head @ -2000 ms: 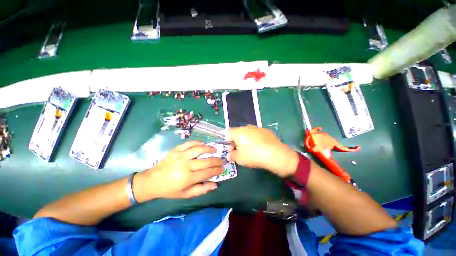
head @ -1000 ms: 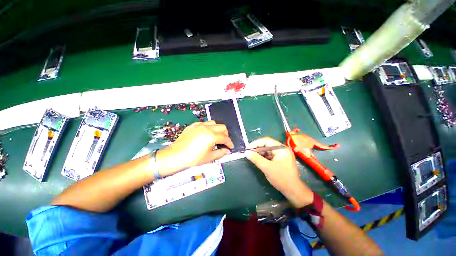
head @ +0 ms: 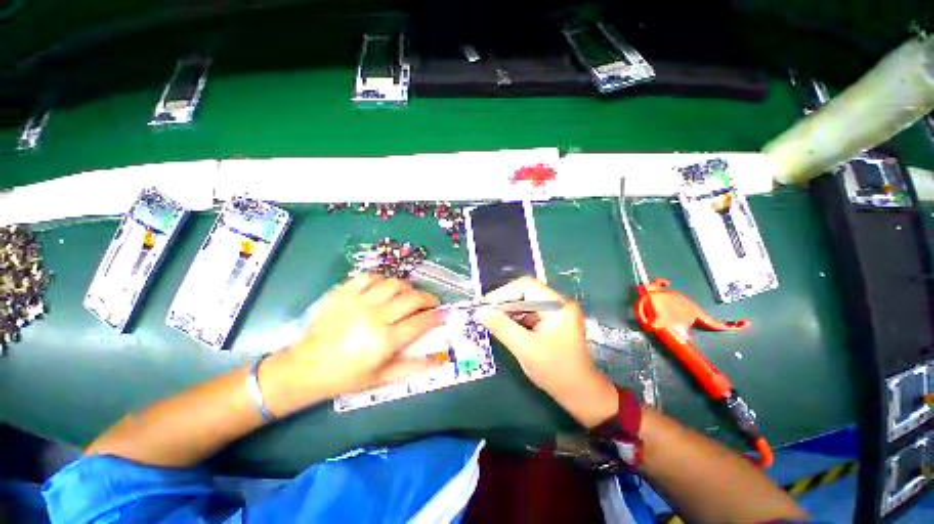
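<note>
An open phone unit (head: 410,385) lies tilted on the bench in front of me, its circuit end to the right with an orange flex piece and a green patch. My left hand (head: 358,333) lies over its upper left part, fingers at its top edge. My right hand (head: 538,333) pinches metal tweezers (head: 533,305), their tip at the circuit end of the unit. Whether the tip holds a part is too small to tell. The white-bordered dark panel (head: 503,246) lies just behind my hands. Small dark and reddish components (head: 394,256) are heaped beside clear strips.
Two open phone units (head: 230,271) lie at left and one (head: 729,241) at right. An orange air gun (head: 681,333) lies right of my hand. A white rail (head: 389,176) with red bits (head: 534,174) borders the conveyor. A black tray (head: 886,297) and wrapped post (head: 850,111) stand at right.
My left hand has moved from the dark panel onto the phone unit. The right hand's tweezers have moved from the panel's lower edge to the unit's circuit end. The view has shifted.
</note>
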